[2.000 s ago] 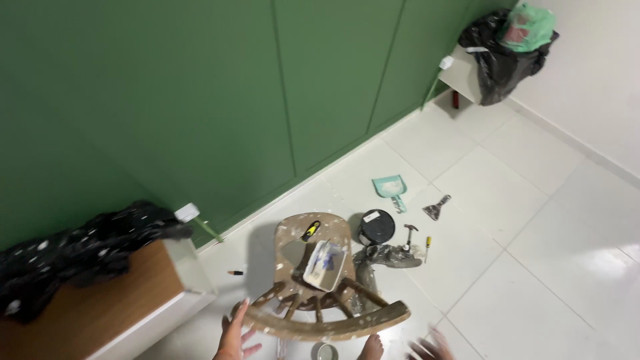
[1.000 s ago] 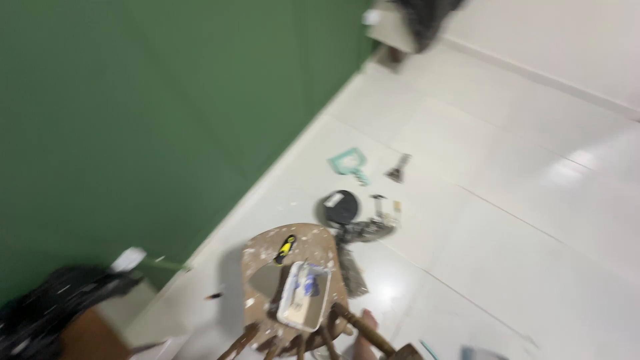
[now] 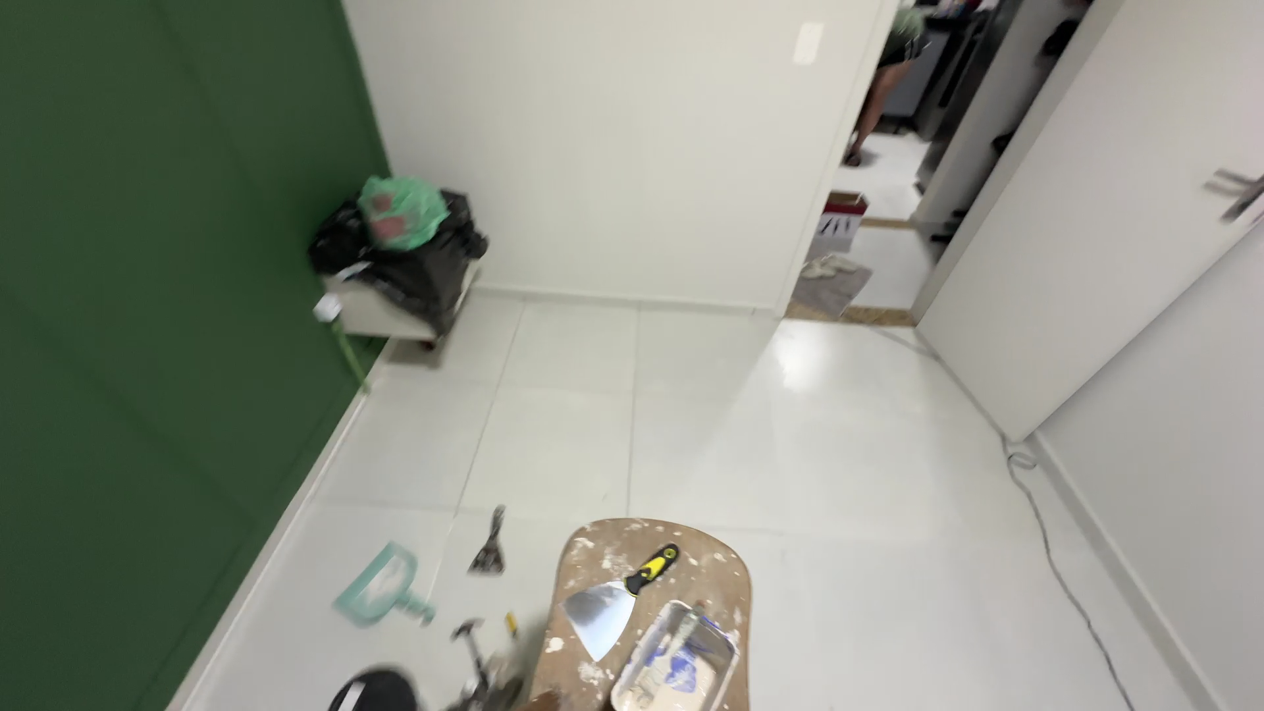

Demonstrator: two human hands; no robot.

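Neither of my hands shows in the view now. At the bottom centre is the seat of a paint-spattered wooden chair [image 3: 719, 570]. A putty knife [image 3: 617, 600] with a wide metal blade and a black and yellow handle lies across it. Beside the knife sits a white plastic tray [image 3: 729, 660] holding whitish paste and a tool partly sunk in it. On the floor left of the chair are a teal dustpan [image 3: 382, 589], a dirty scraper [image 3: 491, 545], a hammer [image 3: 473, 647], a small yellow-handled tool [image 3: 512, 624] and a black round lid or container [image 3: 375, 691], cut off below.
Black and green plastic bags [image 3: 405, 232] cover a pale piece of furniture by the green wall [image 3: 178, 326]. A white door [image 3: 1086, 207] stands open at the right, with a cable [image 3: 1062, 583] along the floor. Through the doorway a person's legs [image 3: 874, 104] and a box [image 3: 842, 215] show.
The view has swung far to the right, bringing in the doorway. Both hands, seen at the chair's backrest and near it two seconds ago, are out of view. The chair now shows from another side.
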